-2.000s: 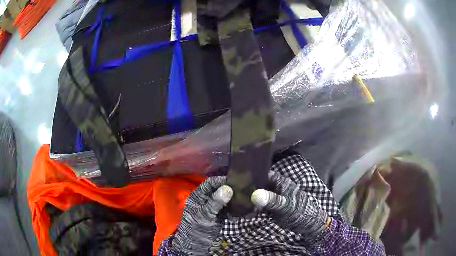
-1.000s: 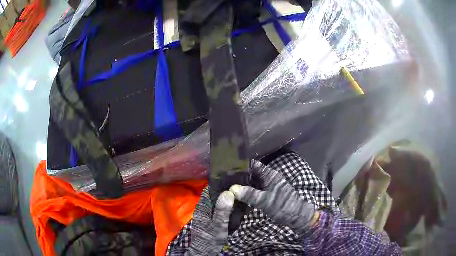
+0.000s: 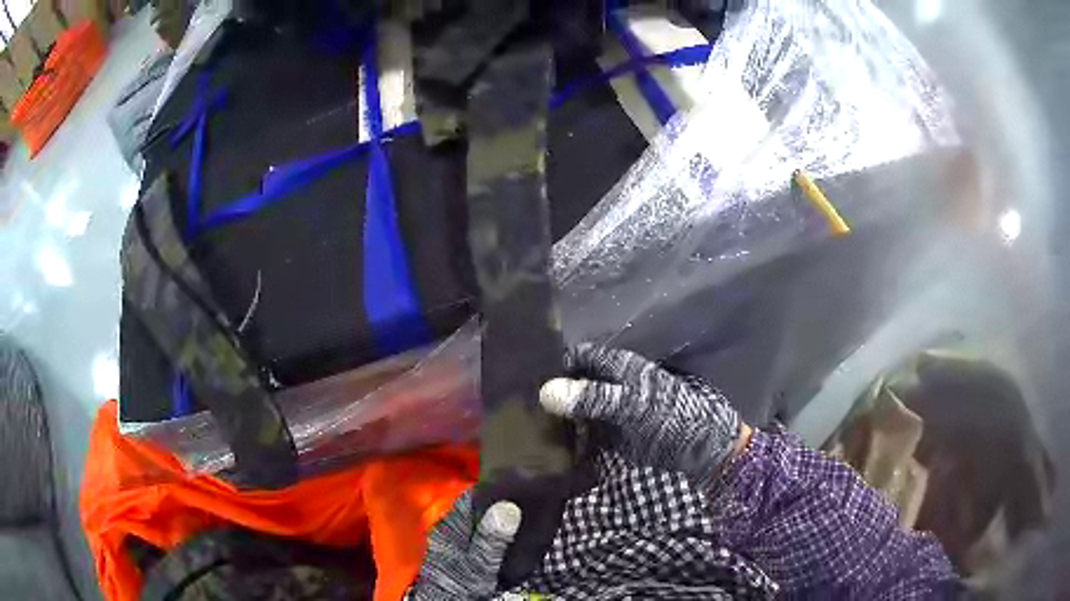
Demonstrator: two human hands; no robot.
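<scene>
A long camouflage strap point(image 3: 512, 247) runs from the dark strap pile point(image 3: 475, 35) at the top centre down toward my body. My right hand point(image 3: 645, 411), in a grey-black knit glove with a pale thumb tip, grips the strap's right edge. My left hand point(image 3: 467, 549), gloved alike and partly cut off by the bottom edge, holds the strap lower, near its end. The fingers of both hands are hidden under the strap. A second camouflage strap point(image 3: 205, 335) lies over the left side of the black stack point(image 3: 317, 270).
Blue tie strips point(image 3: 387, 252) cross the stack. Clear film point(image 3: 657, 247) covers its front and right, with a yellow stick-like item point(image 3: 821, 203) on it. An orange sack point(image 3: 282, 511) holding camouflage pieces is at lower left. A khaki sack point(image 3: 892, 452) stands at lower right.
My right hand has moved up the strap, and my left hand is now lower and further left. The hands were close together a second ago and are now apart along the strap.
</scene>
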